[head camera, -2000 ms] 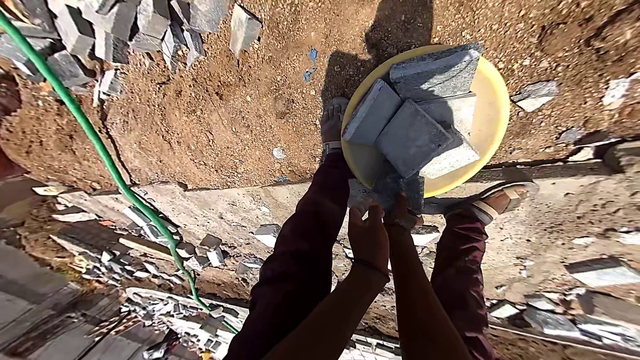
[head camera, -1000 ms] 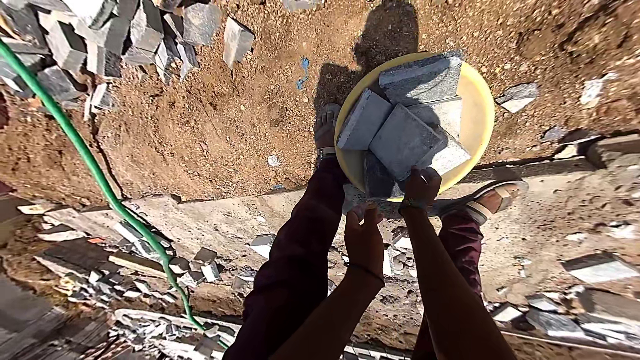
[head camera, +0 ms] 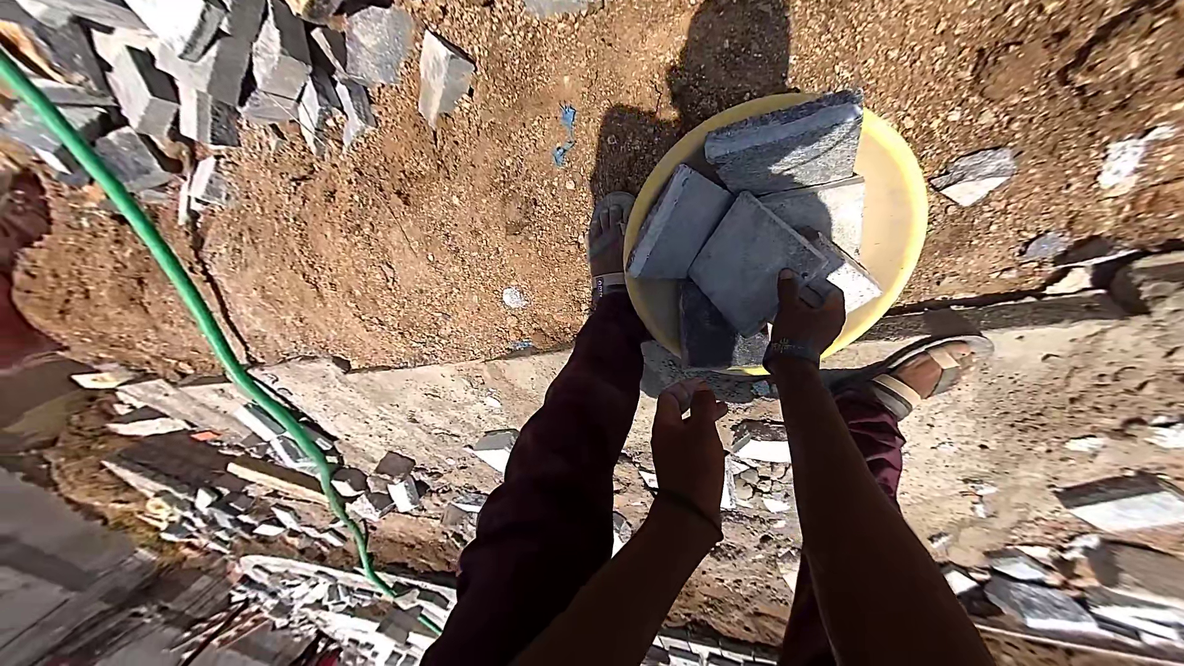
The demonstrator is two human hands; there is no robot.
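Observation:
A round yellow basin point(head camera: 895, 245) holds several grey stone blocks and stands between my sandaled feet. My right hand point(head camera: 807, 314) reaches over the near rim, its fingers on the lower edge of the central square stone block point(head camera: 754, 254); whether it grips the block I cannot tell. Low in the basin, a dark stone block point(head camera: 708, 328) lies beside that hand. Outside the near rim, my left hand point(head camera: 689, 435) is raised with its fingers apart and nothing seen in it. At the far side of the basin a thicker block point(head camera: 791, 143) leans on the others.
A heap of cut stone blocks point(head camera: 208, 74) lies at upper left on gravelly soil. A green hose point(head camera: 199, 305) runs down the left side. Below the basin stretches a rough concrete strip point(head camera: 444, 393), with stone chips and broken pieces point(head camera: 1041, 606) scattered beyond it.
Two seconds ago both hands were together at the basin's near rim. My left hand has since drawn back from it, and my right hand has moved up onto the stones inside.

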